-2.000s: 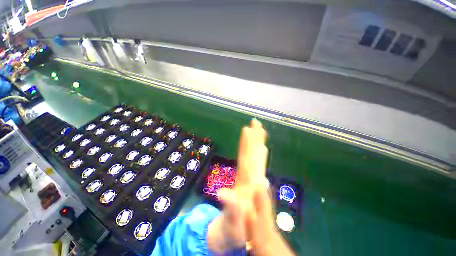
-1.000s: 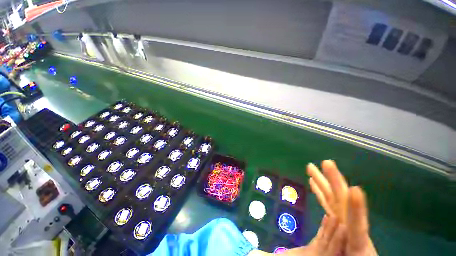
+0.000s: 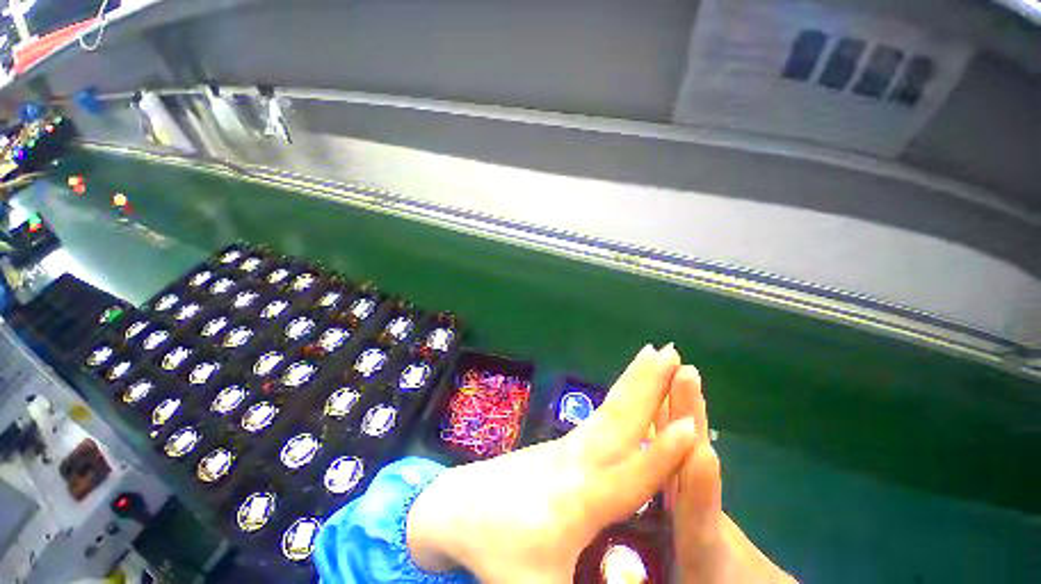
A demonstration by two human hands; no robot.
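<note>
My left hand [image 3: 548,491], with a blue sleeve, reaches in from the lower left. My right hand [image 3: 713,519] is partly cut off by the bottom edge. Their straight fingers meet palm to palm over the working tray [image 3: 559,429], with no object visible in them; the space between the palms is hidden. The hands cover most of this tray. A blue-lit round module [image 3: 574,406] shows in its upper left pocket, and a white-glowing round module [image 3: 624,564] shows below the hands.
Stock trays [image 3: 323,389] at left hold rows of round modules with pale rectangles. A black parts box [image 3: 486,407] of tangled red and pink strands sits between them and the working tray. A grey-white machine with a red button [image 3: 127,502] stands lower left. A panel [image 3: 514,171] runs behind the green mat.
My hands have moved left over the working tray from its right side, covering modules seen before. My left hand now shows more fully. The view has shifted slightly right.
</note>
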